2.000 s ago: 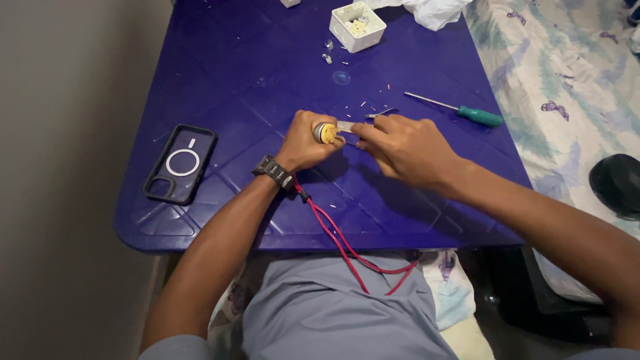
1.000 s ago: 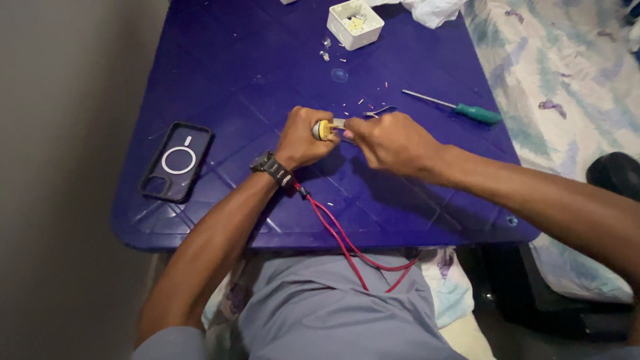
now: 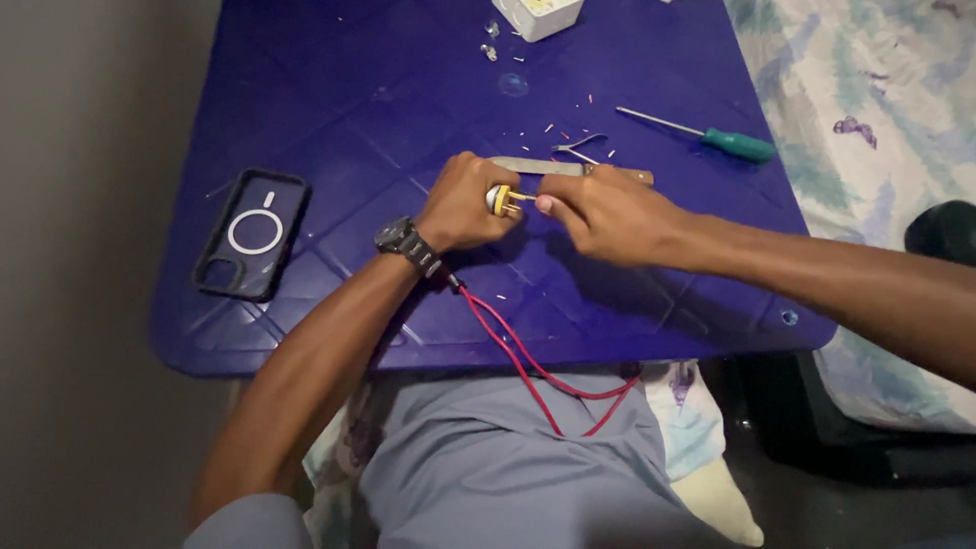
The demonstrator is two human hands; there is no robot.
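My left hand (image 3: 467, 202) grips a small yellow and white electrical plug (image 3: 499, 200) with brass-coloured pins pointing right. A thin metal piece sits between the plug and my right hand (image 3: 610, 210), whose thumb and forefinger are pinched at its right end; whether it is a pin or a tool tip I cannot tell. Just beyond both hands lies a knife (image 3: 534, 165) with a wooden handle, partly hidden by my right hand. Tweezers or small nippers (image 3: 583, 149) lie behind it. A red cord (image 3: 503, 347) hangs from near my left wrist over the table edge.
On the blue plastic table (image 3: 343, 252) lie a phone case (image 3: 255, 232) at left, a green-handled screwdriver (image 3: 698, 135) at right and small metal parts (image 3: 489, 52) near a white box (image 3: 538, 17). Tiny clippings are scattered beyond my hands. A patterned cloth (image 3: 854, 137) covers the surface at right.
The knife blade was between my hands at the plug; now the knife lies on the table beyond them. My right fingers are now at a thin piece by the plug's pins. The view has shifted closer.
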